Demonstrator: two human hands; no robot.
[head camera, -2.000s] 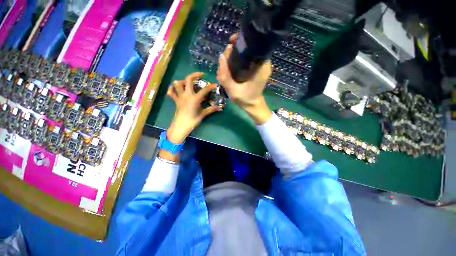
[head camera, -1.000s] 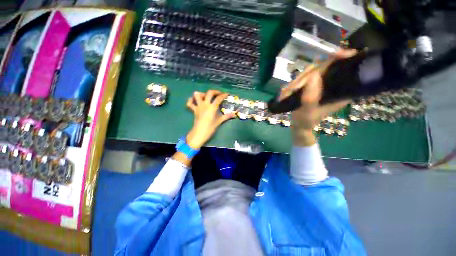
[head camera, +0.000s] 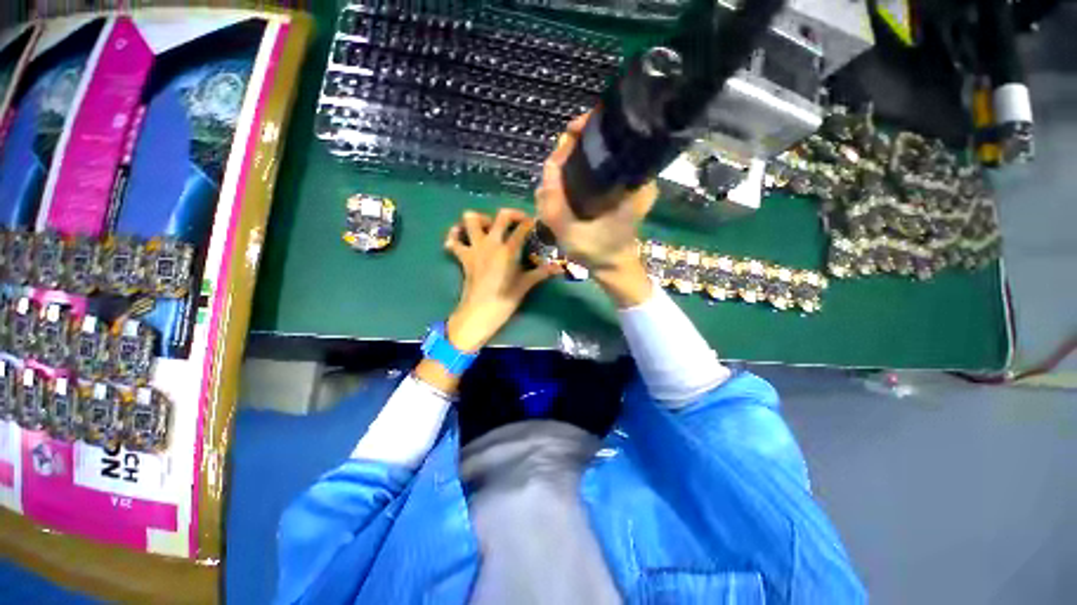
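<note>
My right hand (head camera: 594, 219) is closed around the thick black electric screwdriver (head camera: 632, 130), held upright over the left end of a row of circuit board modules (head camera: 732, 278) on the green mat. My left hand (head camera: 491, 262) has its thumb and fingers at the end module (head camera: 546, 246) of that row; the hands partly hide it. The screwdriver's tip is hidden behind my right hand. A single circuit board module (head camera: 371, 223) lies apart on the mat, left of my left hand.
A clear component tray (head camera: 455, 101) with dark parts lies behind. The silver-white screw feeder (head camera: 768, 101) stands back right, beside a heap of modules (head camera: 909, 207). Printed cardboard (head camera: 154, 496) with rows of modules is at left. Small shiny bits (head camera: 579, 344) lie at the mat's front edge.
My right hand has brought the screwdriver from the feeder side leftward and turned it upright beside my left hand. My left hand stays at the row's end. Earlier, the hands worked farther left.
</note>
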